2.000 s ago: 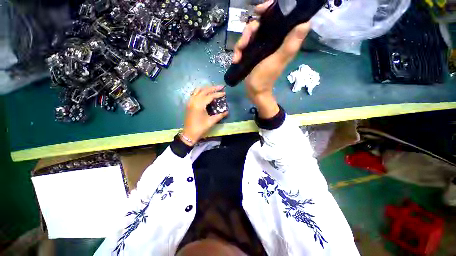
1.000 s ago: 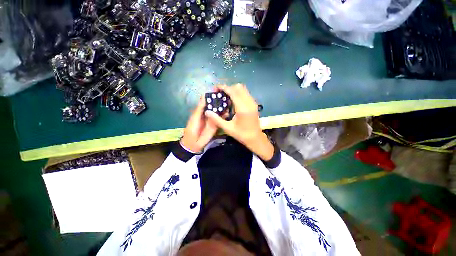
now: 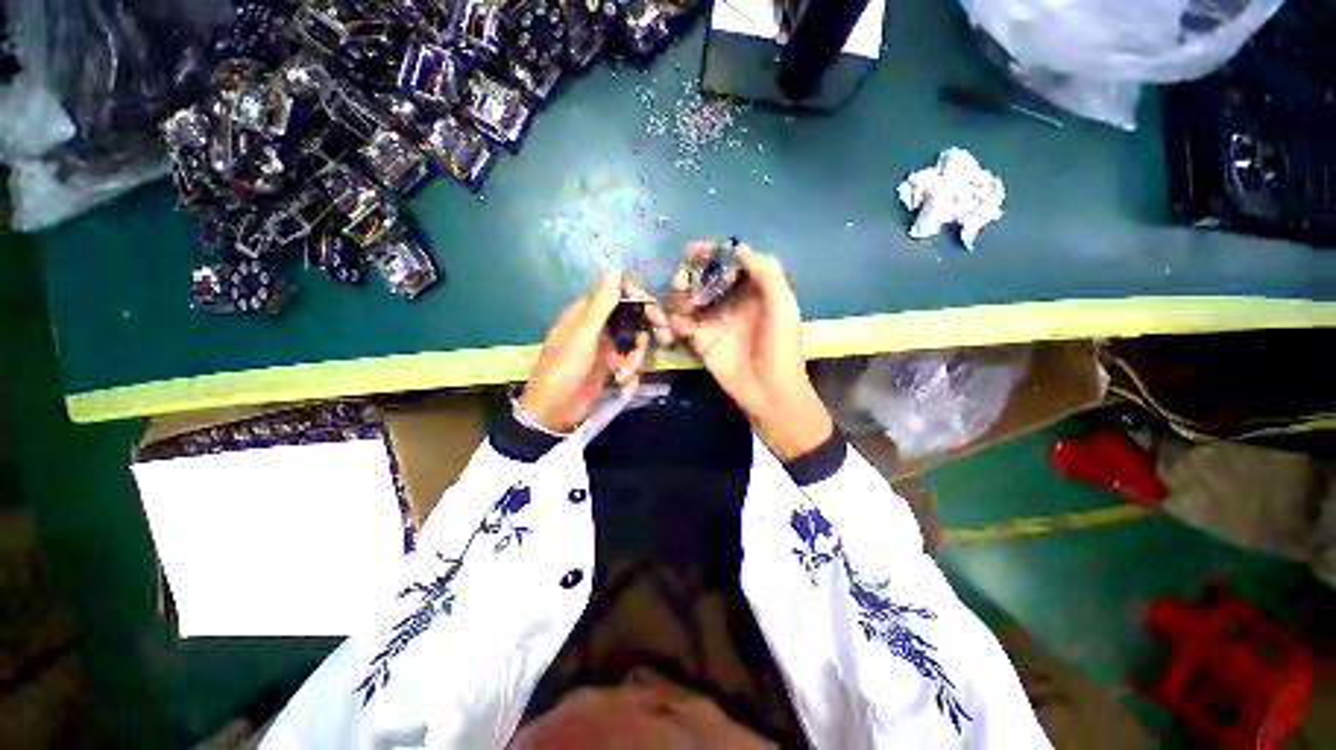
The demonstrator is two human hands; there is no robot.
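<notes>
My left hand (image 3: 574, 356) holds a small dark part (image 3: 629, 325) between thumb and fingers above the bench's near edge. My right hand (image 3: 755, 340) holds a small unit with shiny silver parts (image 3: 714, 279) in its curled fingers, just right of the left hand. The two parts are close together but apart. Whether thin leads join them cannot be told. The fingers hide much of both parts.
Heaped units (image 3: 359, 161) lie at left. Tiny screws (image 3: 700, 125) are scattered beside a dark stand with a pale top (image 3: 747, 66). A crumpled tissue (image 3: 952, 197), a thin dark stick (image 3: 996, 106), a clear bag (image 3: 1128, 44) and black tray (image 3: 1257, 154) lie right.
The electric screwdriver left my right hand for the stand. Both hands then held one unit with its ring of white dots up; now each holds a separate part. The view has shifted slightly.
</notes>
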